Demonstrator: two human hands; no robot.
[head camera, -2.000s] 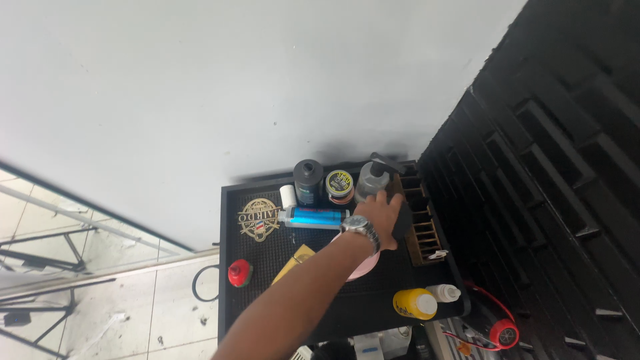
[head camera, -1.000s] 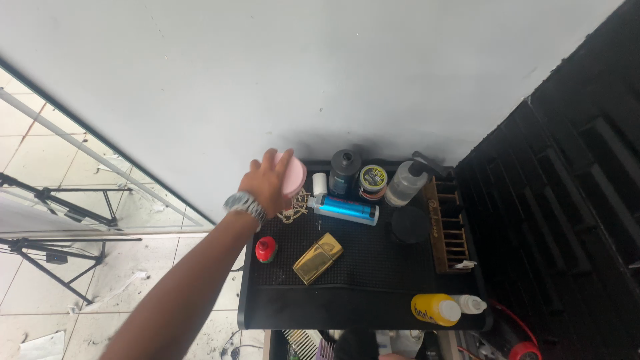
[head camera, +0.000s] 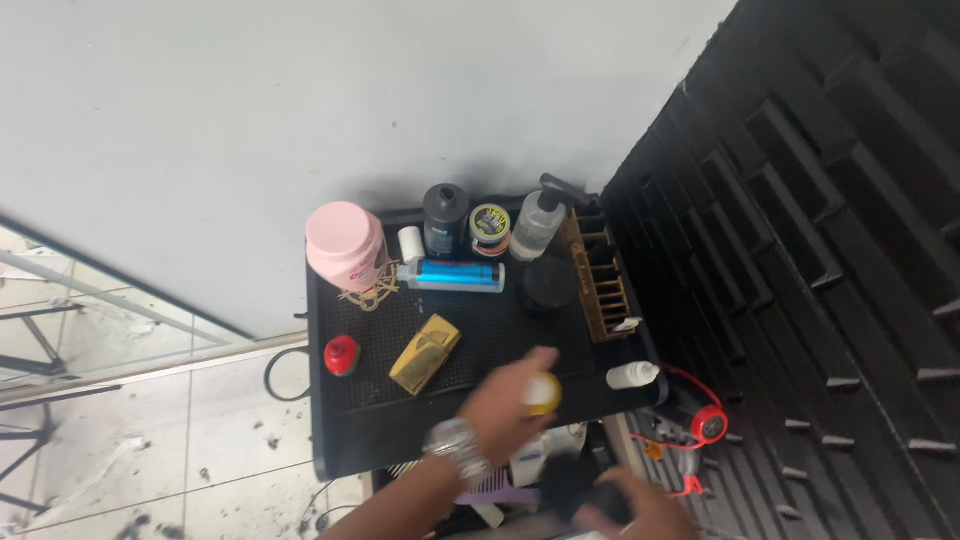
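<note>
My left hand (head camera: 506, 409), with a metal watch on its wrist, is closed around a yellow bottle with a white cap (head camera: 541, 394) above the front of the black trolley top (head camera: 375, 439). Lower right, my right hand (head camera: 637, 506) grips a blurred black object (head camera: 611, 501) over the open space below the top. A white dropper bottle (head camera: 631, 375) lies at the right front. A gold hair clipper or shaver (head camera: 425, 354) and a small red bottle (head camera: 342, 355) are on the left half. A large pink jar (head camera: 345, 244) stands at the back left corner.
Along the back are a dark bottle (head camera: 445, 219), a labelled jar (head camera: 490, 229) and a pump bottle (head camera: 537, 225). A blue bottle (head camera: 454, 276) lies before them. A wooden rack (head camera: 592, 277) stands right, beside the black textured wall (head camera: 787, 225). A red-and-black hair dryer (head camera: 707, 424) hangs below.
The pink jar, in my left hand a second ago, now stands at the back left. My left hand has moved right and taken the yellow bottle from the front right. My right hand has come into view.
</note>
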